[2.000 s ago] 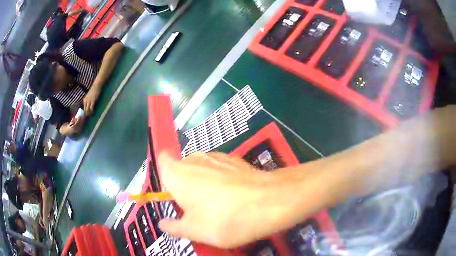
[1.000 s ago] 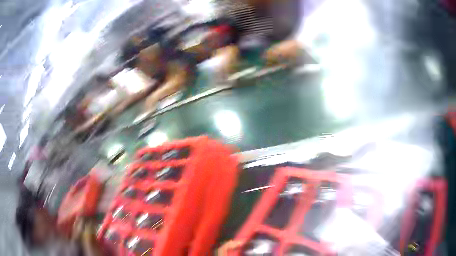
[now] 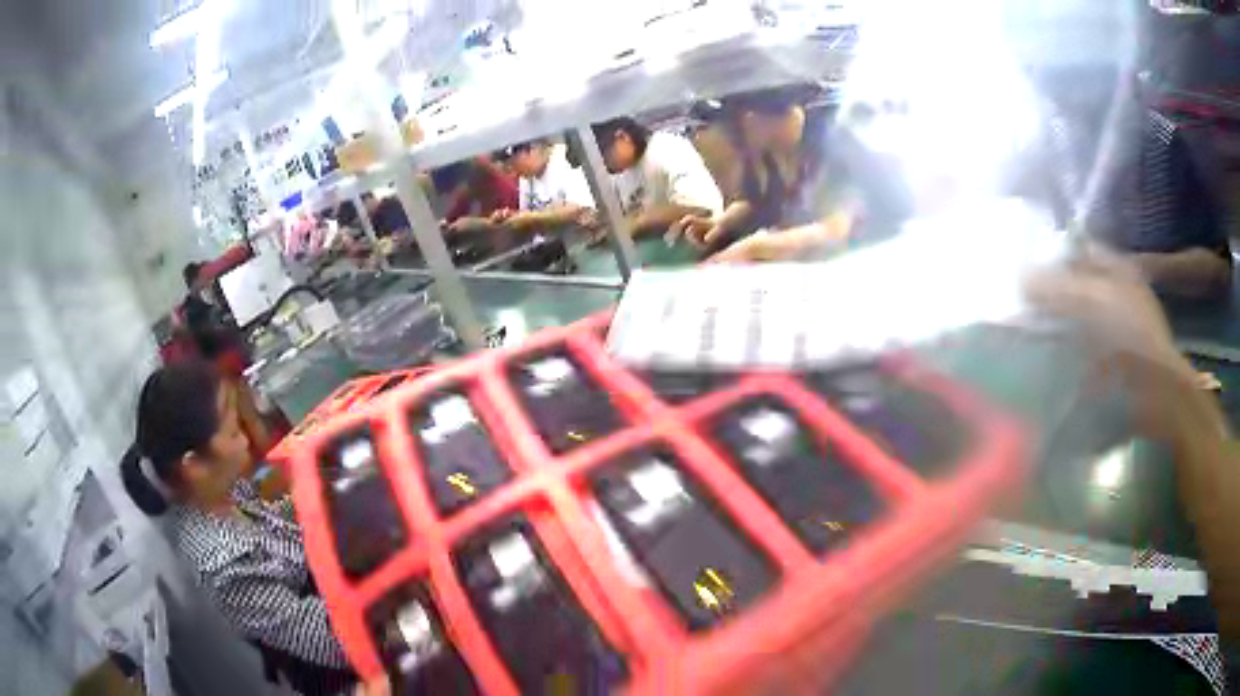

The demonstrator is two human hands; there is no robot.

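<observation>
A red foam tray fills the middle foreground, raised and tilted. Black phone housings with pale labels and gold spots lie in its pockets. A white sheet with faint marks extends over the tray's far edge towards the right. My right hand is blurred at the right, its fingers at the sheet's right end and seemingly closed on it; glare hides the exact contact. My left hand cannot be made out; the tray's near edge is cut off by the frame.
Barred adhesive sheets lie on the green bench at lower right, by a pale edge strip. A person in a checked shirt is at left. Several people sit across the bench, behind metal posts. Another red tray edge shows behind.
The view has swung up and left, from the bench to the room. The filled tray now looms close. The hand no longer shows the orange tool and is at the white sheet.
</observation>
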